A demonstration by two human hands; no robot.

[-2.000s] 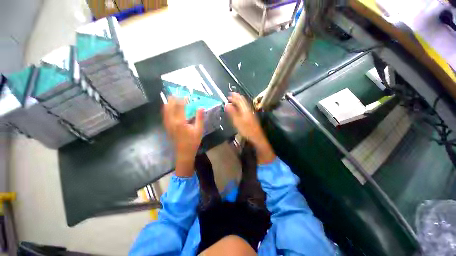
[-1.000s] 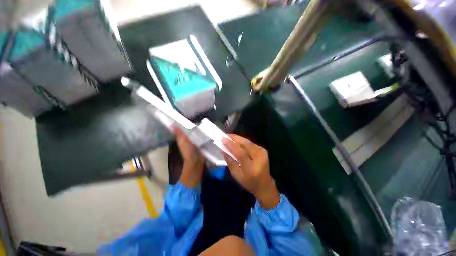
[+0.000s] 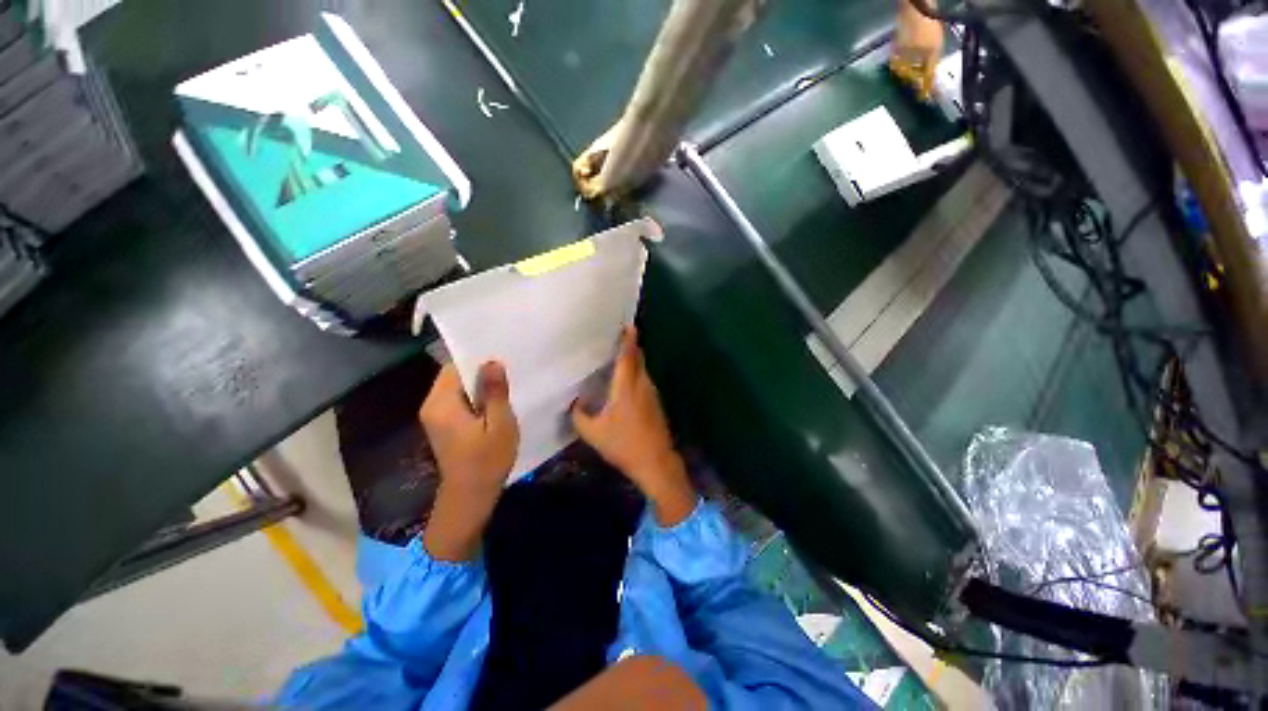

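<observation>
A white open box (image 3: 545, 340) is held over my lap, its pale inner face up, with a yellow-green strip on its far edge and small flaps at the far corners. My left hand (image 3: 474, 433) grips its left side, thumb on the inner face. My right hand (image 3: 629, 420) grips its right side. The fingers under the box are hidden. A short pile of teal and white boxes (image 3: 327, 174) stands on the dark green side table, beyond my left hand.
Taller box stacks (image 3: 63, 132) stand at the far left. A small white box (image 3: 872, 156) lies on the green conveyor (image 3: 973, 340), behind a metal rail (image 3: 821, 327). Another person's hand (image 3: 916, 49) is at the top right. Clear plastic bags (image 3: 1057, 535) lie lower right.
The white box, earlier seen edge-on, is now open and facing up between both hands. The view has shifted, and another person's hand has appeared at the conveyor.
</observation>
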